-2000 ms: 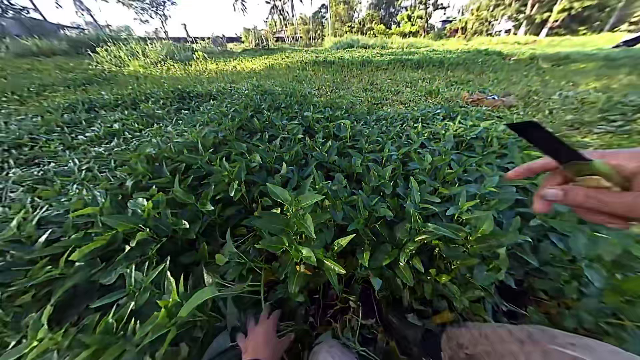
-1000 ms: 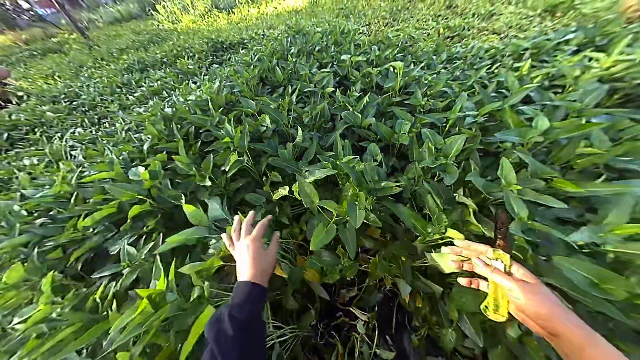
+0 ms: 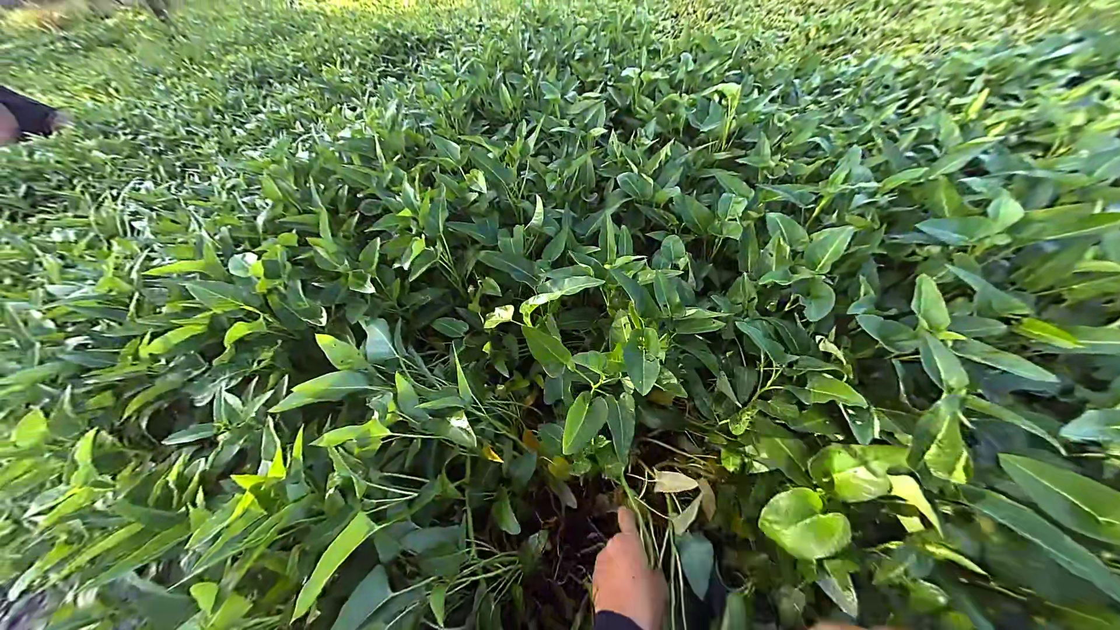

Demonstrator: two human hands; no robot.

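My left hand (image 3: 628,573), in a dark sleeve, is low in the middle of the head view, among the stems of leafy green plants (image 3: 586,420) with arrow-shaped leaves. One finger or the thumb points up beside several pale green stems (image 3: 643,525); whether the hand grips any of them cannot be told. A thin strip of skin at the bottom edge, right of the stems, may belong to my right hand (image 3: 840,626). Nearly all of it is cut off, and no knife shows.
Dense plants of the same kind spread to both sides and far ahead. Bare dark soil with roots (image 3: 560,551) shows left of my left hand. Dry leaves (image 3: 675,482) lie just above it. At the far left edge, part of another person (image 3: 31,114) in dark clothing is visible.
My left hand has gone down among the stems from above the leaves, its fingers no longer spread. My right hand, with the yellow-handled knife, has dropped almost out of view.
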